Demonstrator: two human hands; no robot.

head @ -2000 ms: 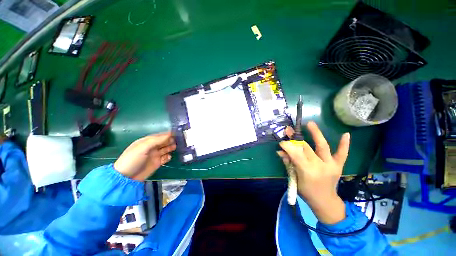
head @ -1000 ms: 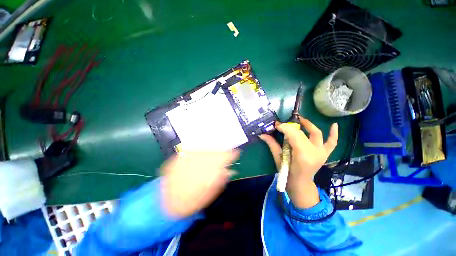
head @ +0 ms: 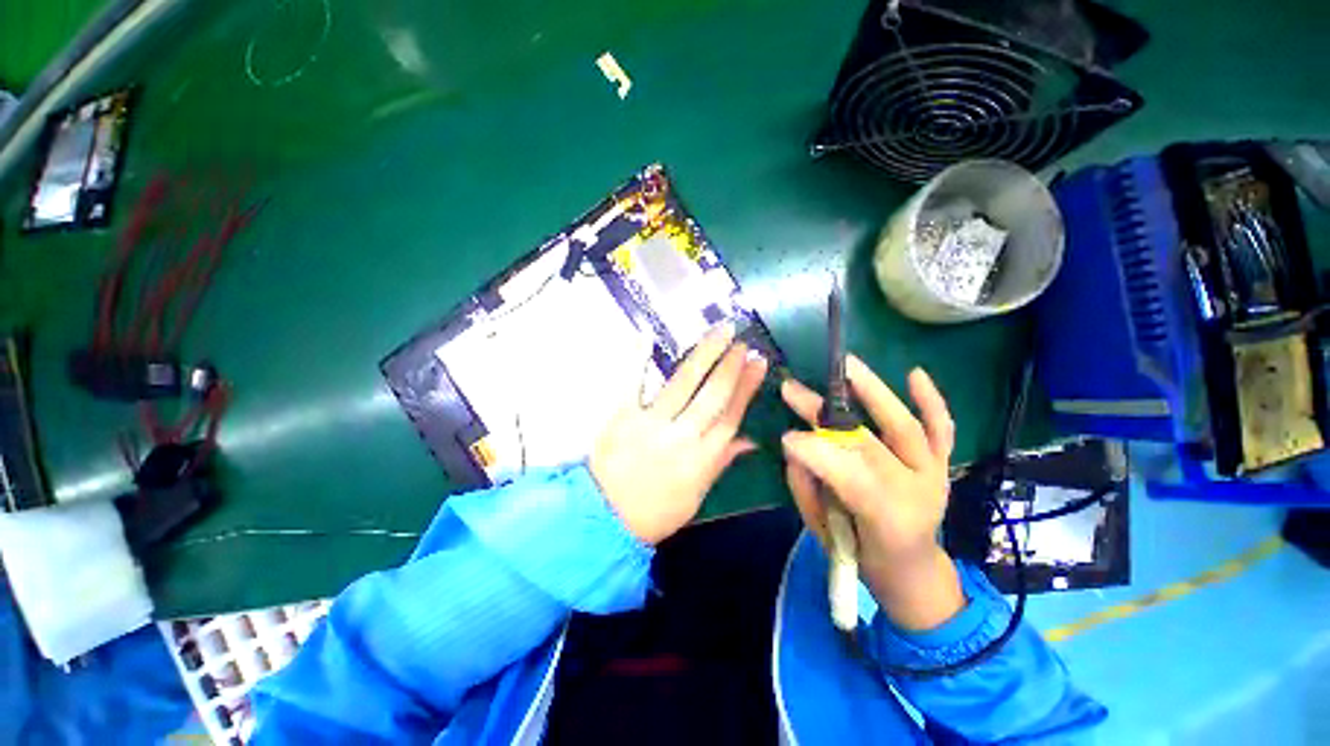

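Note:
The open tablet assembly point(head: 533, 362) lies tilted on the green mat, with a large silver-white plate in its middle and a circuit board point(head: 675, 286) at its right end. My left hand point(head: 680, 445) is bare and rests on the tablet's lower right part, fingertips at the board's lower end; what lies under the fingers is hidden. My right hand point(head: 883, 488) holds the soldering iron point(head: 839, 423) by its pale handle near the yellow ring. The iron's dark tip points up and away, right of the tablet and not touching it.
A round off-white pot point(head: 974, 248) with crumpled material stands right, below a black fan point(head: 948, 110). A blue ribbed box point(head: 1116, 306) stands farther right. Red lead wires point(head: 164, 284) and a white pad point(head: 73, 576) are left. Solder wire point(head: 299, 534) lies near the bench edge.
My left hand has moved from the tablet's left edge across to its right end. The tablet is turned more and sits farther left in view. My right hand still holds the iron.

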